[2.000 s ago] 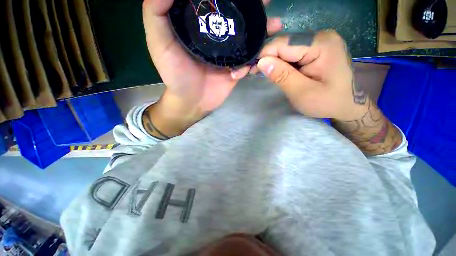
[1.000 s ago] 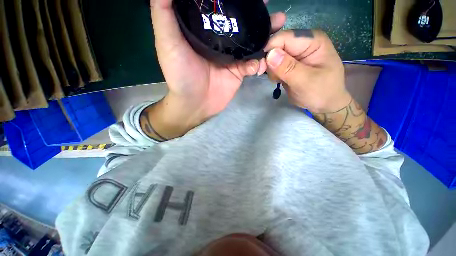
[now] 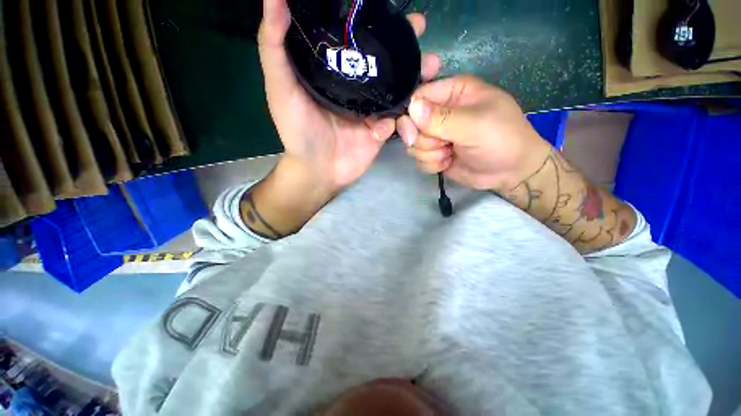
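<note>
A round black ear cup [image 3: 382, 77] is held at the top centre, open side towards me, with a white centre part [image 3: 353, 63] and thin red, white and blue wires inside. My left hand [image 3: 313, 134] holds it from below and behind, fingertips showing at its right edge. My right hand [image 3: 467, 130] pinches at the cup's lower right rim. A black boom microphone [image 3: 444, 201] hangs below my right fingers, its thicker tip over the grey sweatshirt. The boom's upper end is hidden by my fingers.
Upright brown cardboard dividers [image 3: 89, 97] stand at the left on the dark green bench top [image 3: 215, 89]. A cardboard sheet [image 3: 650, 80] at the upper right bears another ear cup [image 3: 687, 34]. Blue bins [image 3: 666, 162] are below the bench on both sides.
The cup tilted down, then back to show more of its inside. My right hand has moved slightly lower and left along the rim. The boom tip has come into view and now hangs lower.
</note>
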